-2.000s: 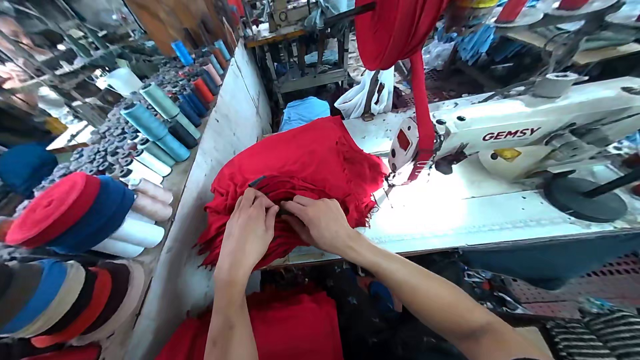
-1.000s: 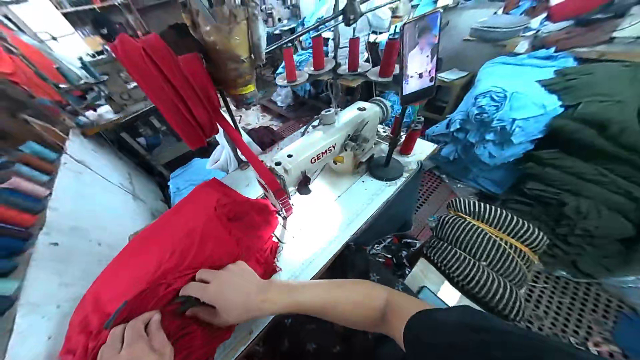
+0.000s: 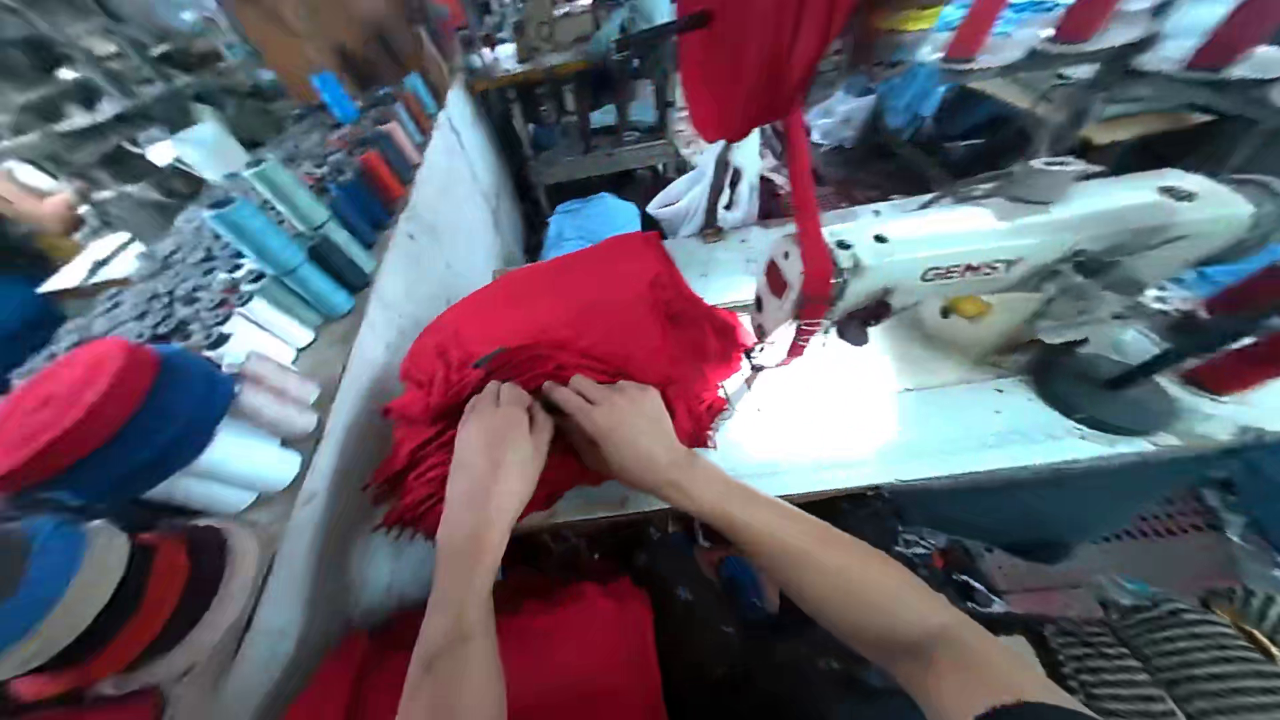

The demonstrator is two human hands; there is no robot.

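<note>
A thick stack of red fabric pieces (image 3: 590, 310) lies on the white sewing table (image 3: 960, 440), left of the sewing machine's needle area. My left hand (image 3: 500, 440) and my right hand (image 3: 620, 425) meet at the stack's near edge, fingertips bent down into the layered fabric. Both appear to grip the edges, though the fingertips are partly hidden. A small dark strip (image 3: 489, 358) rests on the fabric just above my left hand. From a hanging red roll (image 3: 750, 70), a red band (image 3: 812, 220) runs down to the head of the white Gemsy sewing machine (image 3: 1000, 240).
A pale partition board (image 3: 400, 270) borders the table's left side. Beyond it stand many thread cones (image 3: 270, 250) and rolls of coloured band (image 3: 80, 410). More red fabric (image 3: 580, 650) hangs below the table edge. A round black base (image 3: 1100, 390) stands right of the machine.
The view swung right and then back left. One second ago my hands lay apart on the red stack; now they are close together at its near edge.
</note>
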